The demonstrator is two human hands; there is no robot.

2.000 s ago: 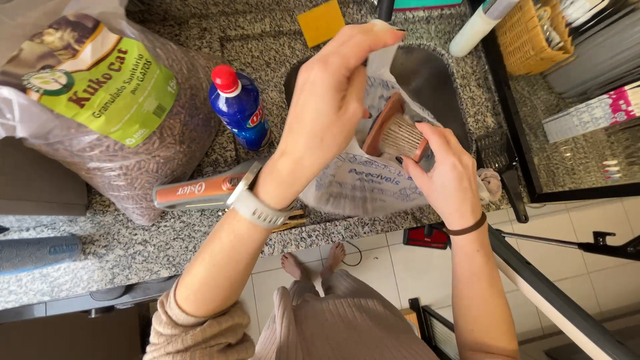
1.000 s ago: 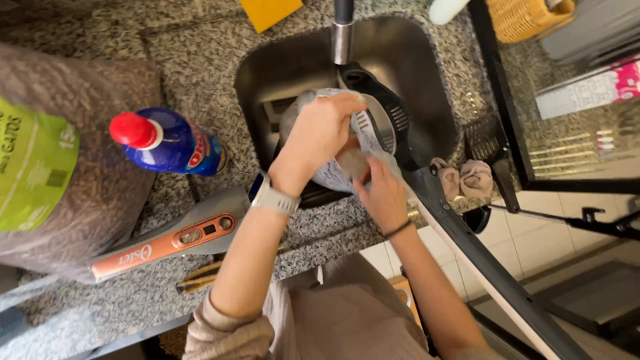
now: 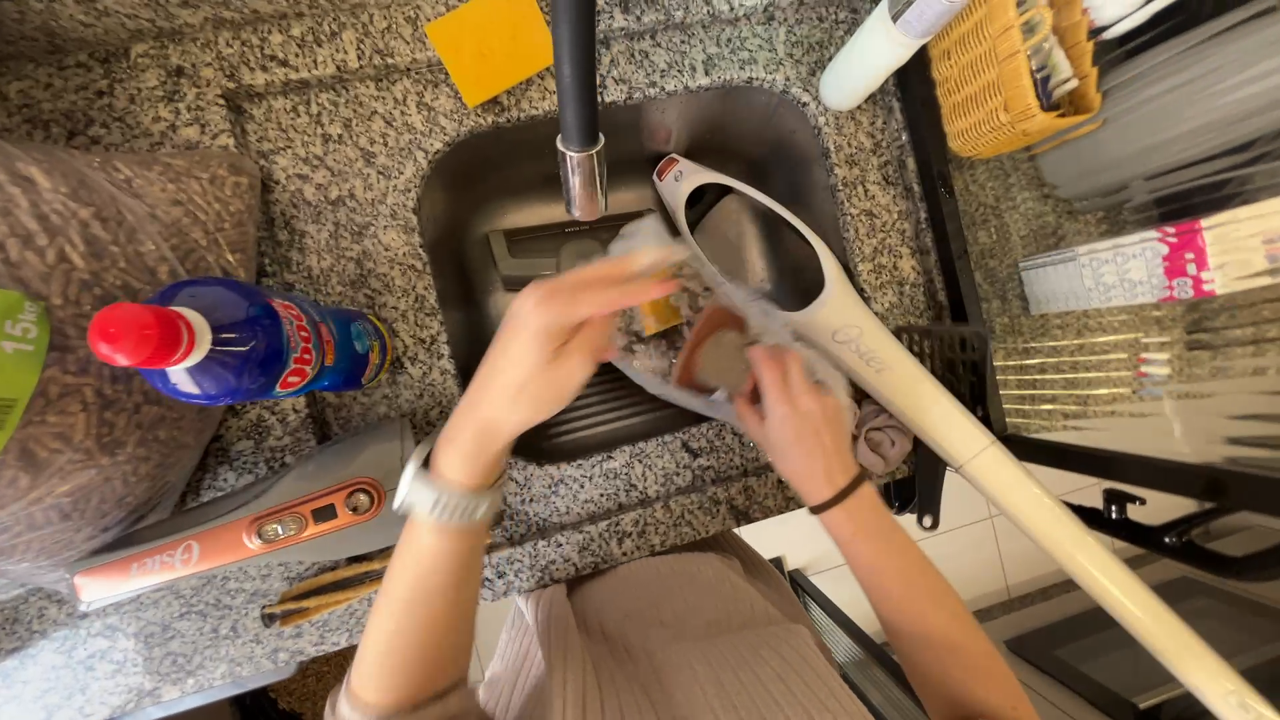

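Note:
A thin translucent plastic bag [image 3: 655, 370] hangs spread over the sink [image 3: 450, 240], with bits of debris and a yellow piece inside. My left hand [image 3: 560, 340], blurred, is over the bag's left edge with its fingers stretched out; whether it grips the film is unclear. In my right hand [image 3: 800, 420] is an orange-rimmed filter cup [image 3: 715, 350] with a greyish face, pinched at its right side at the bag's mouth. A beige vacuum handle with its tube [image 3: 900, 385] lies across the sink's right side. A dark flat vacuum part [image 3: 540, 250] rests in the basin.
The black faucet [image 3: 577, 110] reaches over the sink. Left of it are a blue bottle with a red cap [image 3: 240, 340], a grey and orange vacuum body [image 3: 290, 515] and a large pellet bag [image 3: 110, 380]. A yellow cloth [image 3: 492, 50] and a wicker basket [image 3: 1005, 85] sit farther back.
The filter, held higher with its pleats showing two seconds ago, is now lower in the bag, its greyish face showing. My left hand has moved off the raised bag edge. The view has shifted.

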